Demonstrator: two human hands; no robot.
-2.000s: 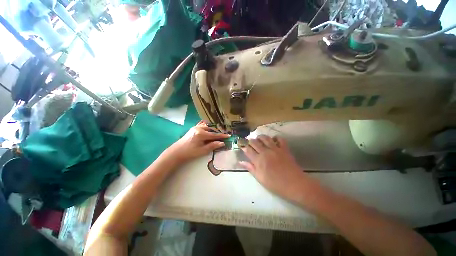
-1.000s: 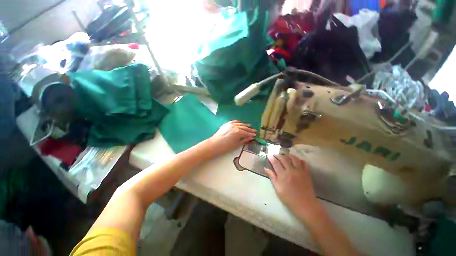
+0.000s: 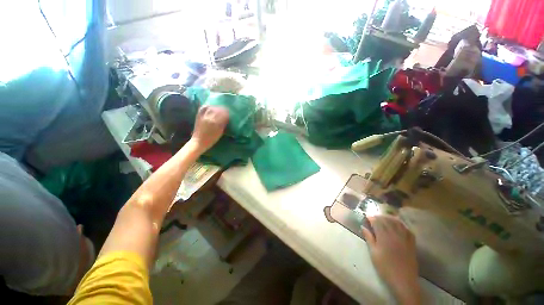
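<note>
My left hand (image 3: pixel 210 124) is at the pile of green panels (image 3: pixel 235 116) at the upper left. Its fingers are curled against the cloth; whether they grip a piece is not clear. My right hand (image 3: pixel 392 247) lies palm down on the machine bed, fingertips by the shiny needle plate (image 3: pixel 357 204), with no cloth visible in it. The beige JARI sewing machine (image 3: pixel 444 199) stands at the right. Its needle area is too small and glaring to read. A flat green waiting panel (image 3: pixel 284 161) lies on the white table (image 3: pixel 277 209), left of the needle plate.
A larger green cloth heap (image 3: pixel 346 110) is behind the table. The pale lamp (image 3: pixel 367 142) juts left from the machine head. A second machine's dark round part (image 3: pixel 175 109) and red cloth (image 3: pixel 150 155) are at the left. A person in grey (image 3: pixel 39 223) is at the left edge.
The view has swung left. My left hand has left the needle area and reached the green pile. The green cloth beside the needle no longer shows there. My right hand remains on the machine bed.
</note>
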